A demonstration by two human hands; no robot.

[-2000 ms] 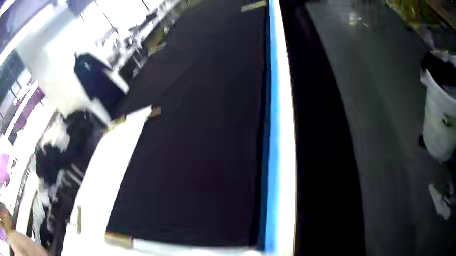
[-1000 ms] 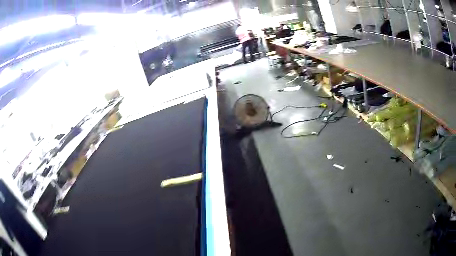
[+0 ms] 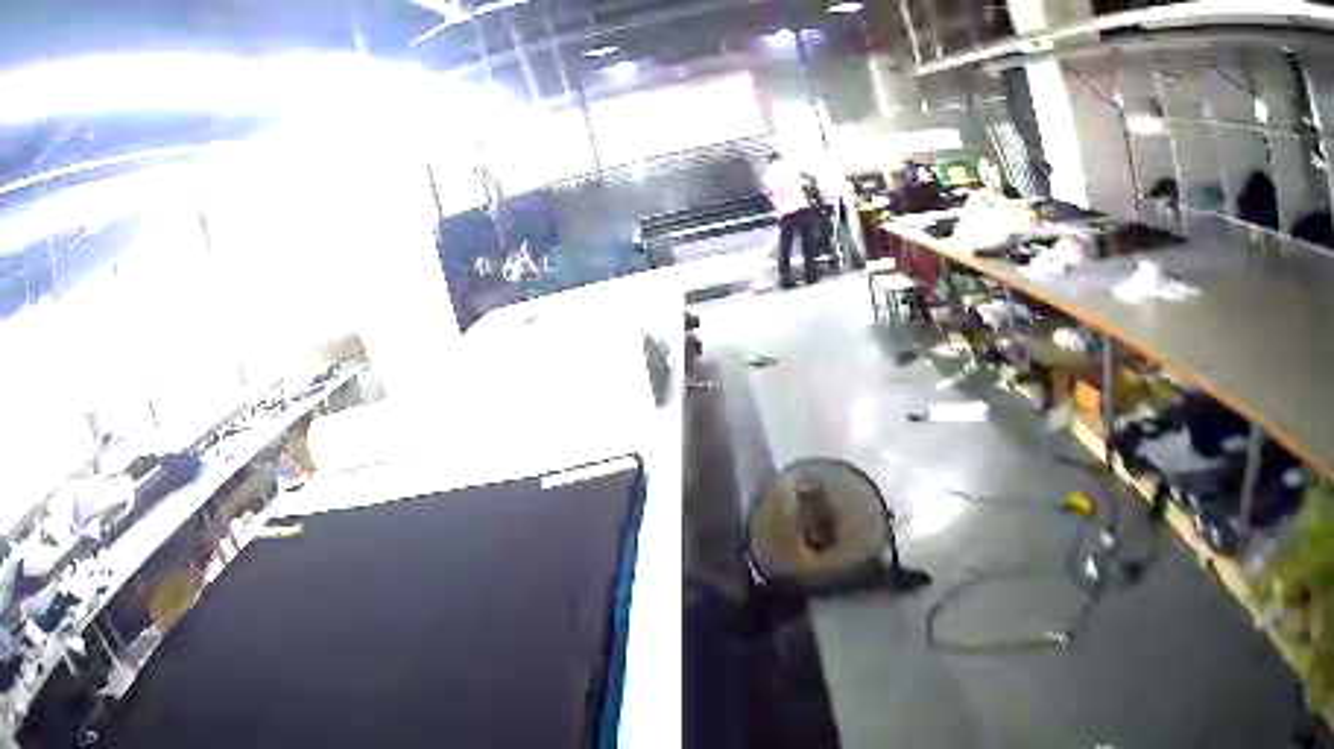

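Note:
The black fabric ply (image 3: 424, 615) lies flat on the long table in front of me, filling the lower middle-left of the head view. A blue table edge strip (image 3: 617, 644) runs along its right side beside a pale border (image 3: 661, 585). A pale fabric weight (image 3: 278, 528) lies near the fabric's far left corner. A pale strip (image 3: 591, 473) lies at its far right edge. White material (image 3: 571, 388) covers the table beyond. Neither my left hand nor my right hand is in view.
A round floor fan (image 3: 819, 524) stands in the aisle right of the table, with a looped cable (image 3: 1010, 641) on the floor. Another long table (image 3: 1229, 337) with an orange edge is on the right, goods beneath it. A person (image 3: 794, 220) stands far back. A cluttered table (image 3: 161, 512) is on the left.
The view has swung up and forward toward the far end of the table. The fan and cable now sit lower and further right. The weight near the blue edge has left the picture.

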